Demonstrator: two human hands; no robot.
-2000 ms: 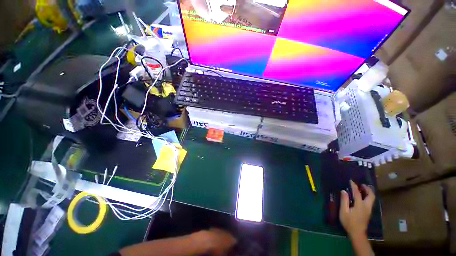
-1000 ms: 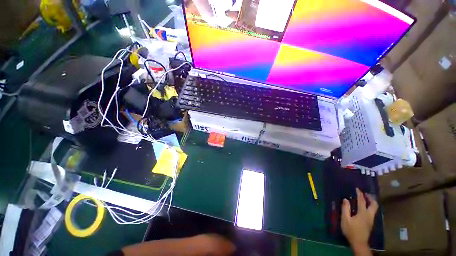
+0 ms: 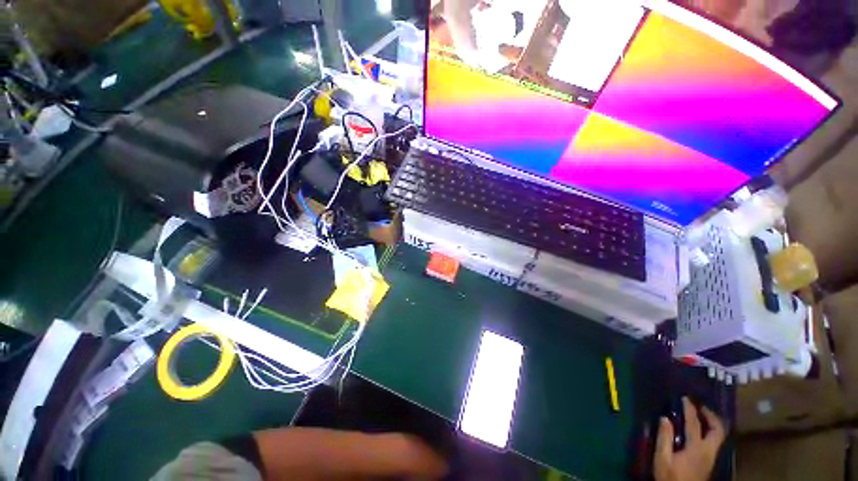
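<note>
My right hand [image 3: 690, 445] rests over a small dark computer mouse [image 3: 675, 425] on the black mat [image 3: 707, 390] at the bench's right edge. My left forearm reaches in from the bottom; my left hand [image 3: 425, 457] is dark and blurred below the bench edge, and its fingers cannot be made out. A smartphone [image 3: 492, 389] with a glowing white screen lies flat in front of me. The monitor [image 3: 611, 122] shows a pink, orange and blue wallpaper and a picture window at upper left.
A black keyboard [image 3: 527, 211] sits on long white boxes [image 3: 555, 282]. A pale vented metal box [image 3: 738, 305] stands at right. A yellow stick [image 3: 612, 383] lies beside the phone. Tangled white cables [image 3: 292, 382], a yellow tape roll [image 3: 196, 363] and a large black machine [image 3: 207, 155] are at left.
The view has swung left and tilted, so the bench things appear shifted right. The picture in the monitor's upper-left window has changed. My right hand stays on the mouse.
</note>
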